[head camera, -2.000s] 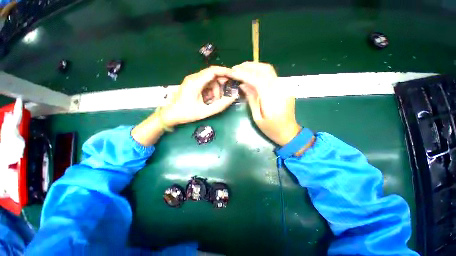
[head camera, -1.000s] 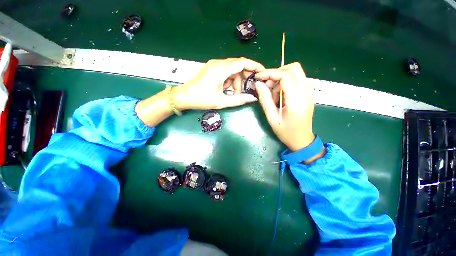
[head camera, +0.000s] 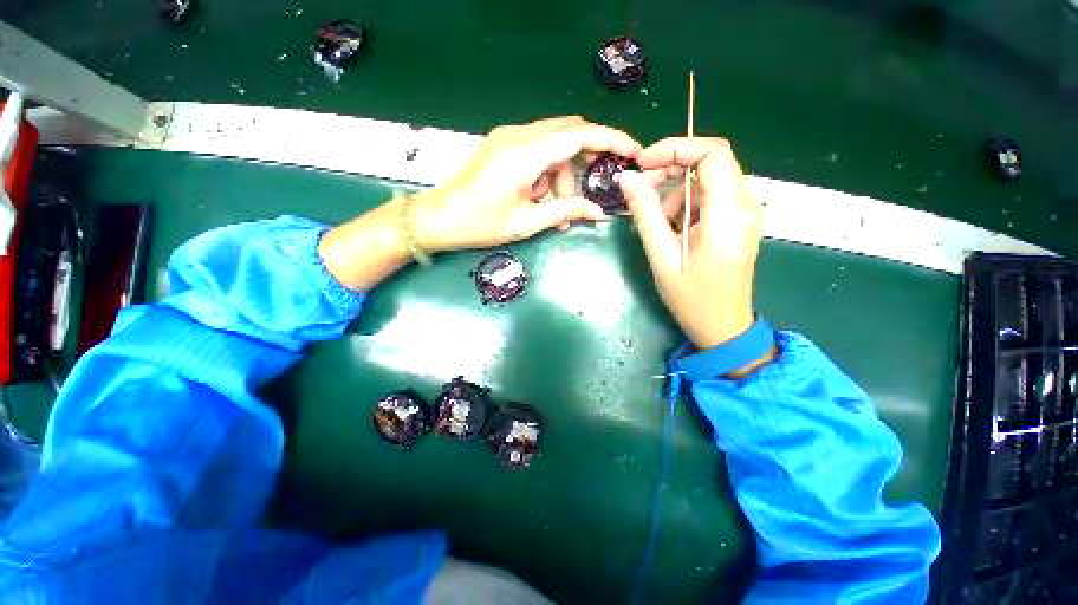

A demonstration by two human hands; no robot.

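A round black module (head camera: pixel 608 182) with a silvery patch is held over the white rail. My left hand (head camera: pixel 506 189) grips its left side between thumb and fingers. My right hand (head camera: pixel 707 231) touches its right side with thumb and index finger and also holds a thin tan stick (head camera: pixel 690 112), which points up across the palm. The fingers partly hide the module. Another module (head camera: pixel 500 278) lies on the green bench below my left hand. Three modules (head camera: pixel 460 409) lie side by side nearer to me.
Several modules, one of them at top centre (head camera: pixel 622 59), lie on the dark green belt beyond the white rail (head camera: pixel 851 221). A black pocketed tray (head camera: pixel 1028 390) is at right. A red bin (head camera: pixel 20 177) and a dark flat object (head camera: pixel 115 272) are at left.
The view has shifted, and modules on the belt sit further right in it. My hands still hold the module, which now shows more of its face. The stick stands more upright than at first.
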